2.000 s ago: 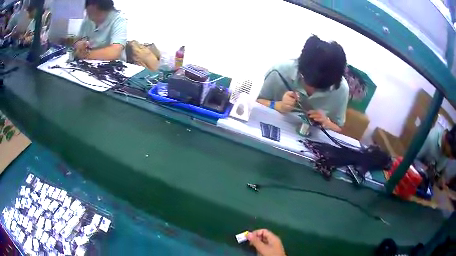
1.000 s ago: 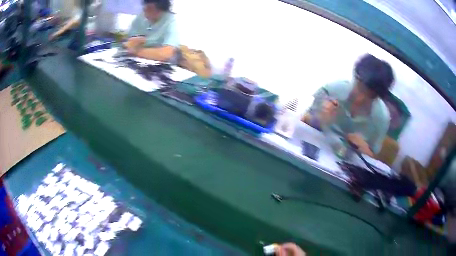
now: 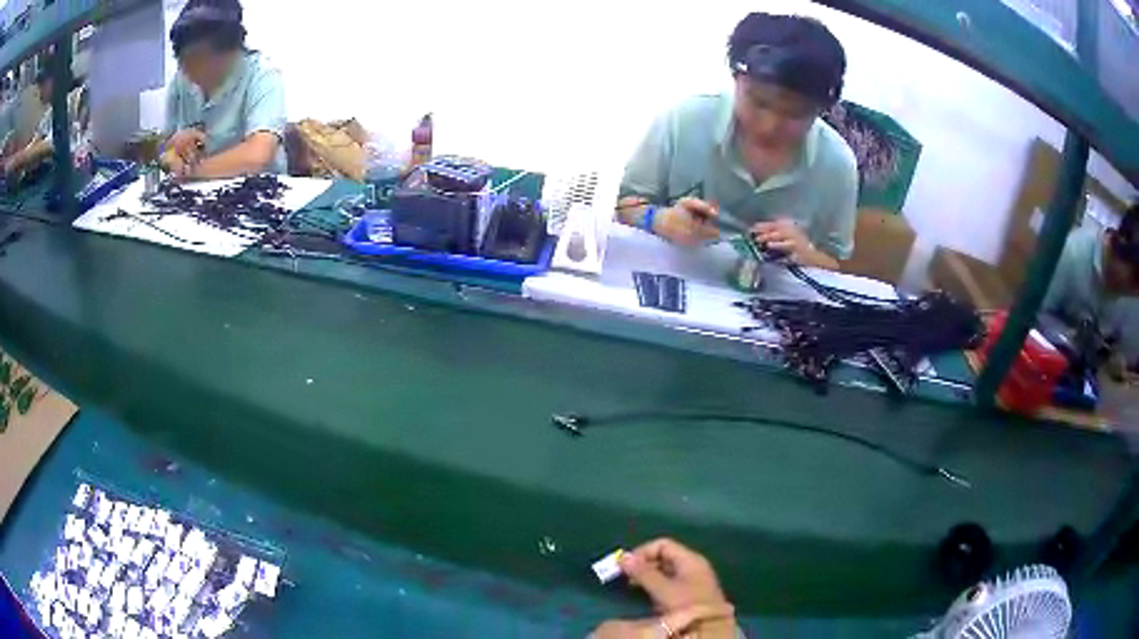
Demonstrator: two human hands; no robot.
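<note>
My right hand (image 3: 675,578) reaches in from the bottom edge, pinching a small flat white cell (image 3: 608,567) with a yellow end between thumb and fingertips. The cell is above the near edge of the green belt. More skin, perhaps my left hand (image 3: 615,629), shows just below at the bottom edge; it is cut off, and its grip cannot be told. Many white cells (image 3: 125,568) lie spread on a sheet on the teal bench at lower left.
A thin black cable (image 3: 762,422) lies on the green belt (image 3: 375,412). Round black housings (image 3: 964,551) are at the right. A white fan (image 3: 1009,612) stands at bottom right. Opposite, two workers (image 3: 749,162) handle cables near a blue tray (image 3: 437,258); another person is at far right.
The view swung left, then back right and down. The fan and black housings show more fully. The cell stays pinched, and more skin has come in at the bottom edge.
</note>
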